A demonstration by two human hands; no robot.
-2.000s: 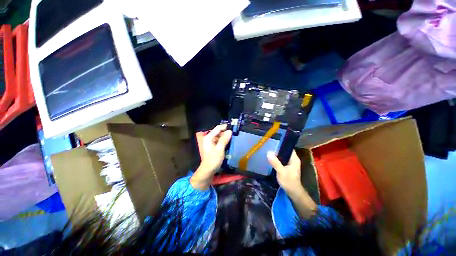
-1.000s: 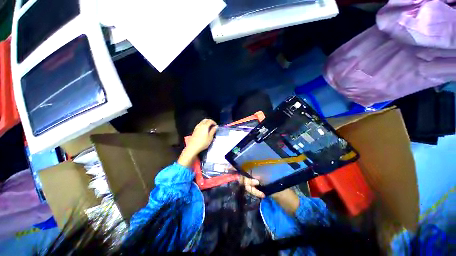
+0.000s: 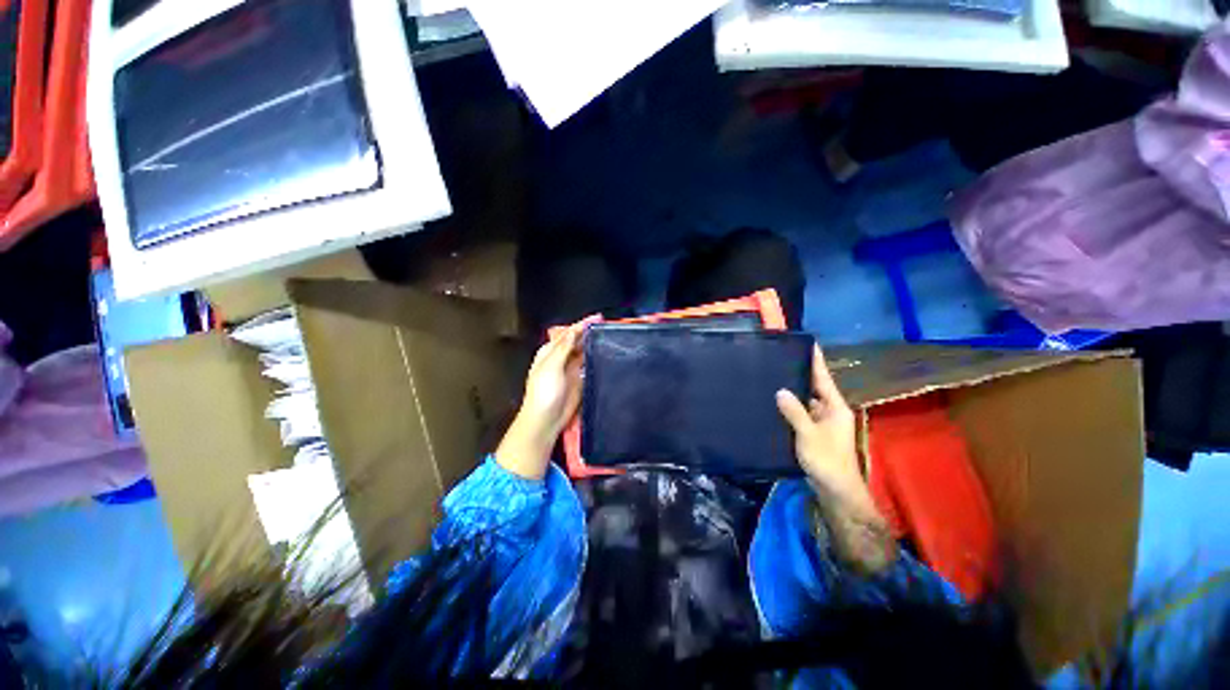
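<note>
A dark, flat tablet half (image 3: pixel 695 400) lies level over the lap with its plain dark face up. My left hand (image 3: pixel 550 391) is at its left edge, fingers at the upper left corner. My right hand (image 3: pixel 826 438) holds its right edge, thumb on the face. A red-orange frame (image 3: pixel 575 442) is under the tablet half, showing along its top and left side. What lies inside the frame is mostly hidden; a dark edge shows at the top. The board side of the tablet half is out of sight.
The left carton (image 3: pixel 364 391) holds white sheets (image 3: pixel 290 391). The right carton (image 3: pixel 1066 472) holds red-orange frames (image 3: pixel 933 479). White foam trays (image 3: pixel 418 175) with tablets stand at the upper left and top right. A white sheet (image 3: pixel 580 47) juts in at the top. A pink sleeve (image 3: pixel 1079 216) is at the right.
The open half, earlier showing its board and orange strip and then tilted in my right hand, now lies dark face up over the red-orange frame. My left hand is now at its edge.
</note>
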